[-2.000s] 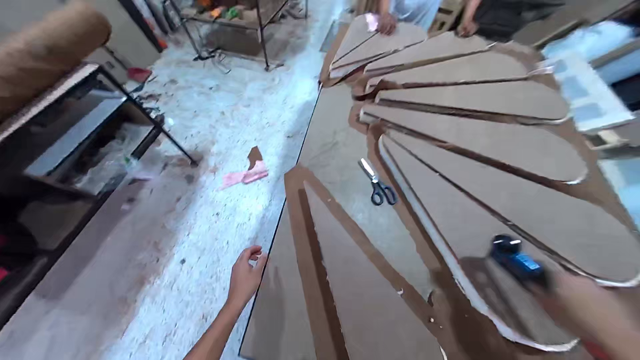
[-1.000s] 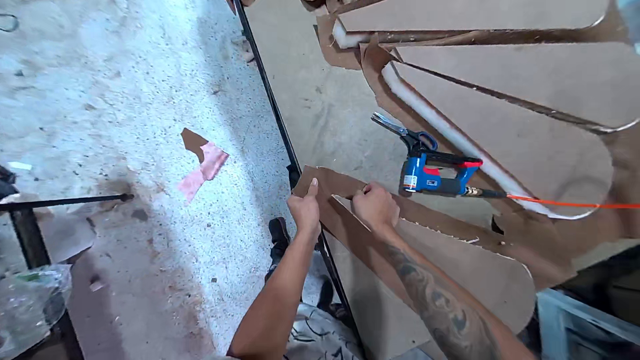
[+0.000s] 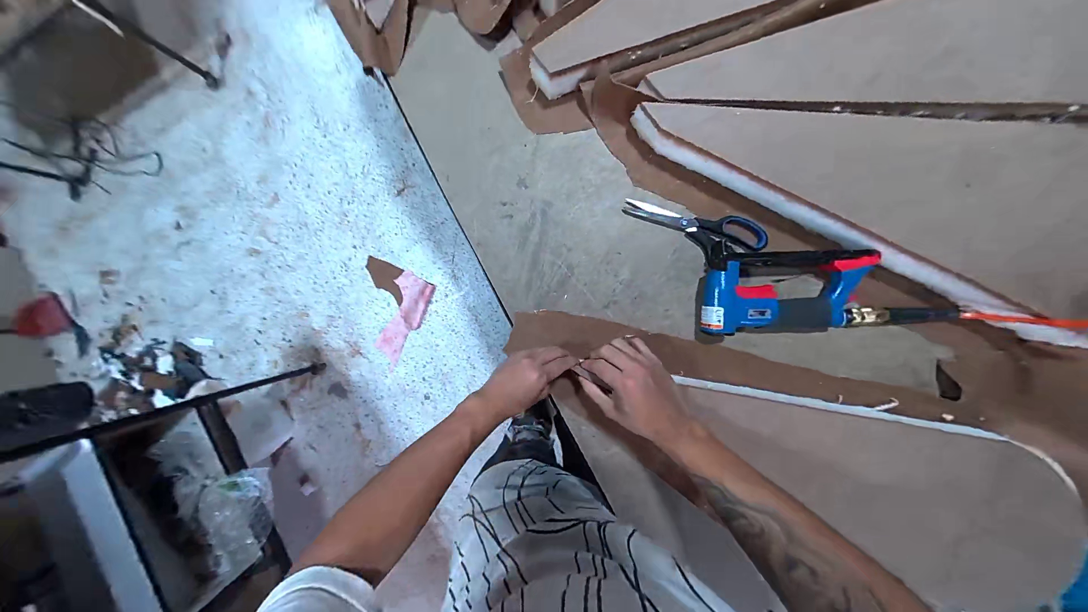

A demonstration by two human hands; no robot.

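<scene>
At the narrow end of a padded panel (image 3: 918, 493), my left hand (image 3: 529, 378) pinches the edge of brown fabric (image 3: 586, 329). My right hand (image 3: 637, 387) grips the same fabric just beside it, fingertips almost touching the left ones. Beyond my hands, a blue pneumatic staple gun (image 3: 756, 297) lies on its side on the table, its orange hose running right. Scissors (image 3: 697, 225) with dark handles lie against the stapler, blades partly apart. White padding shows along the panel's edge. The fabric's exact fold is hidden under my fingers.
More padded panels (image 3: 892, 170) with brown fabric margins fan out across the table (image 3: 510, 170). Pink and brown scraps (image 3: 414, 306) lie on the speckled floor. A metal rack (image 3: 246, 387) holding plastic stands at lower left, beside debris.
My right hand has let go of the staple gun, held two seconds ago, and joined my left hand at the panel's narrow end. The stapler now lies by the scissors. The view has swung downward.
</scene>
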